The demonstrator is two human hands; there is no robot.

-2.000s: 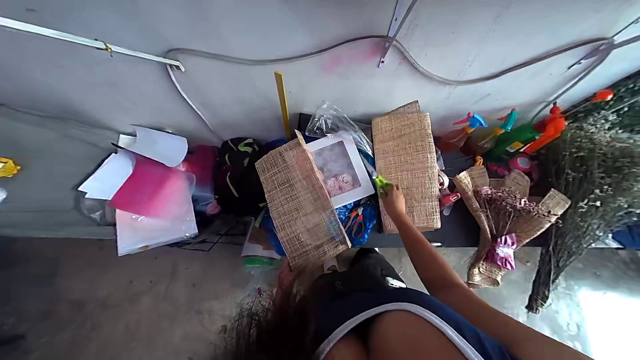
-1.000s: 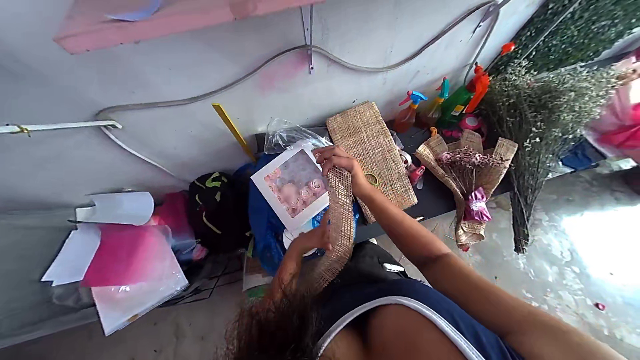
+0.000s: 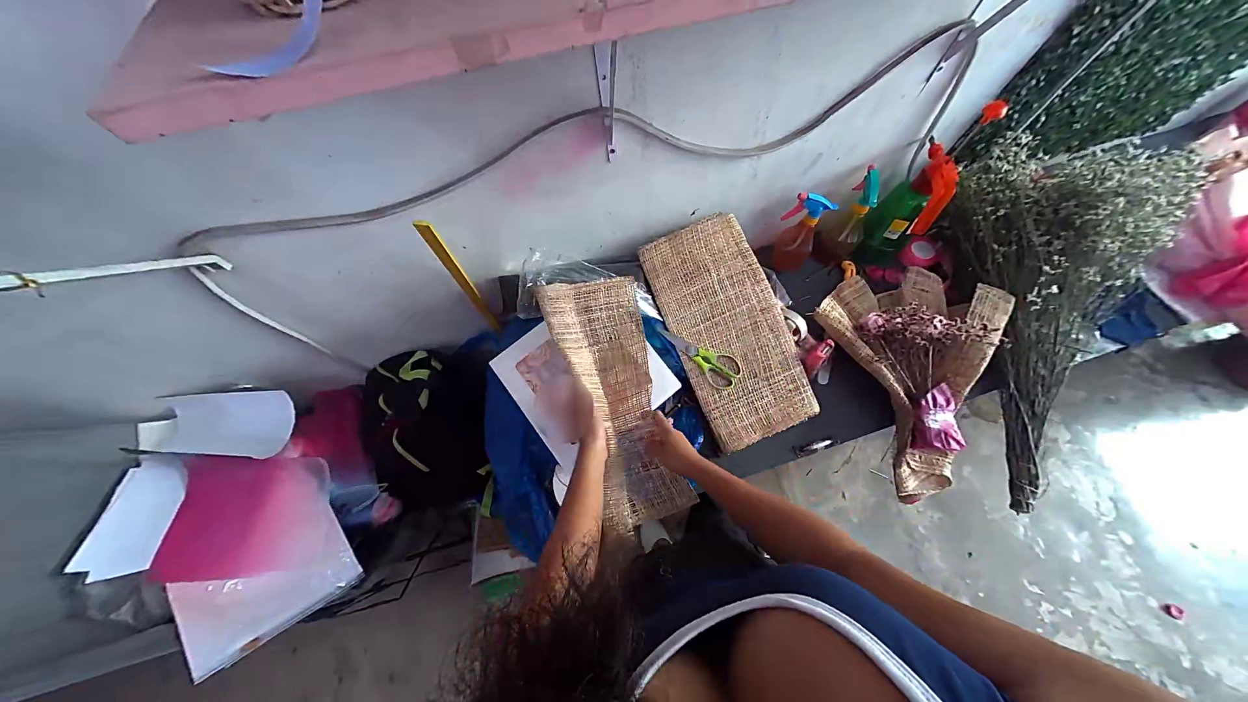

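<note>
A loosely woven tan mesh sheet [image 3: 614,341] is folded lengthwise between my hands. My left hand [image 3: 585,419] grips its left edge, and my right hand [image 3: 671,444] holds its right edge. Behind it lies a white sheet with a printed picture [image 3: 526,375]. To the right rests a folded stack of the same woven mesh [image 3: 731,322], with green-handled scissors [image 3: 717,366] lying open-bladed on its left part. Farther right is a small bouquet of dried pinkish flowers [image 3: 916,336] in woven wrap with a pink ribbon.
Spray bottles [image 3: 892,219] stand by the wall, beside a large bunch of dried flowers [image 3: 1033,244]. A black bag [image 3: 419,429] and pink and white sheets [image 3: 239,517] lie at left. A pink shelf [image 3: 390,58] juts out above. A yellow stick [image 3: 456,273] leans by the wall.
The scissors, in my right hand two seconds ago, now lie on the mesh stack. The woven sheet, spread out earlier, is now folded narrower. The view has shifted to take in the shelf.
</note>
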